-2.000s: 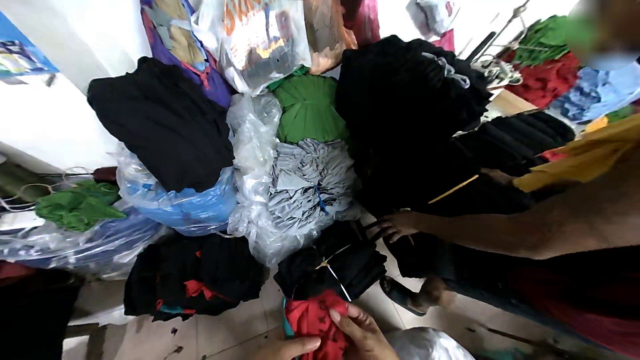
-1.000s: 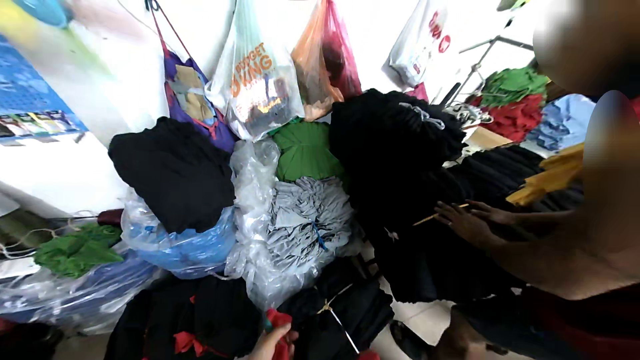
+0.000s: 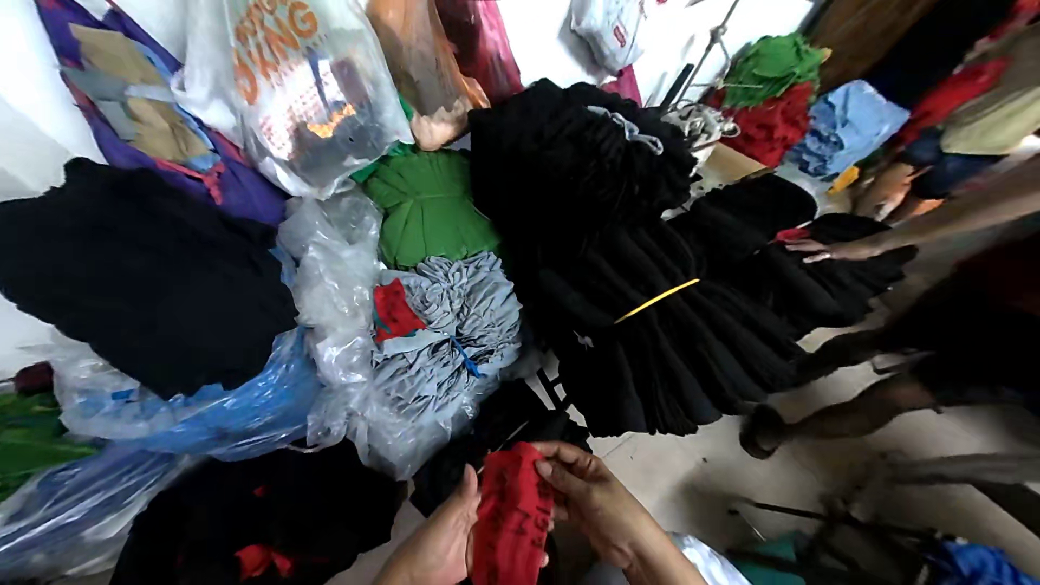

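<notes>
A strip of red fabric (image 3: 512,516) with dark handwriting stands upright between my hands, at the bottom middle. My left hand (image 3: 443,528) holds its left edge, and my right hand (image 3: 593,500) pinches its upper right edge. Just behind it is a tied black cloth bundle (image 3: 508,414), partly hidden by the strip. Farther back lies a bundle of grey fabric (image 3: 463,309) tied with a blue cord, with another red fabric piece (image 3: 396,310) on it. To the right is a large stack of black fabric (image 3: 650,349) with a yellow band across it.
Green cloth (image 3: 431,207) sits behind the grey bundle. Black cloth (image 3: 138,276) on blue plastic (image 3: 236,406) is at left, above a dark pile (image 3: 268,512) with red scraps. Bags (image 3: 317,89) hang on the wall. At right, another person's hand (image 3: 821,248) touches black fabric.
A red piece now lies on the grey bundle, where none showed before. My hands have come together on the red strip. The other person's hands have left the yellow-banded stack.
</notes>
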